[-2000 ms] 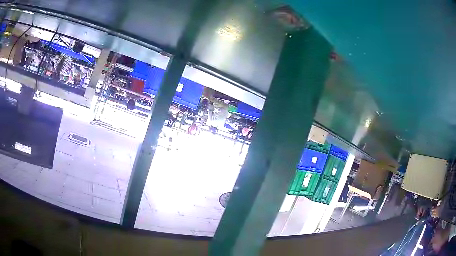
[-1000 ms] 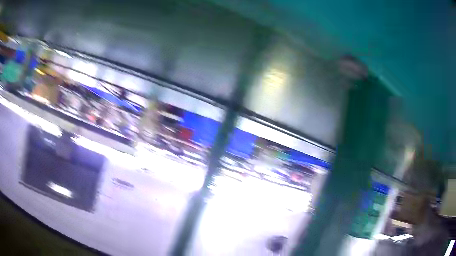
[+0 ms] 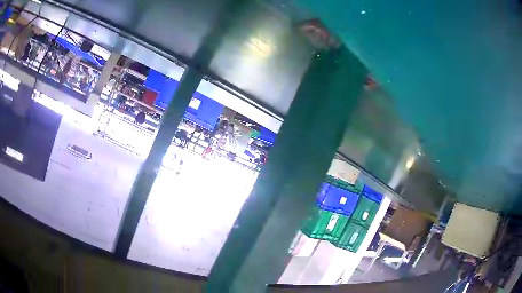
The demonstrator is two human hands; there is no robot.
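Neither my left hand nor my right hand shows in the picture. Nearest in front of me a broad dark green post [image 3: 286, 166] runs slanting from the upper middle to the bottom edge. A smooth blue-green sheet [image 3: 423, 86], perhaps a bench mat, fills the upper right. A reddish patch sits where the post's top meets the sheet. A pale box [image 3: 470, 229] is at the lower right, with cables below it.
A thinner green post [image 3: 153, 166] stands left of the broad one. Stacked green and blue crates [image 3: 337, 214] stand behind on the right. Racks with blue bins [image 3: 200, 109] are at the back. A dark panel [image 3: 28, 137] with a white label is at the left edge.
The view swung with blur one second ago and is steadier now. The posts, which had shifted right in the picture, now stand further left again.
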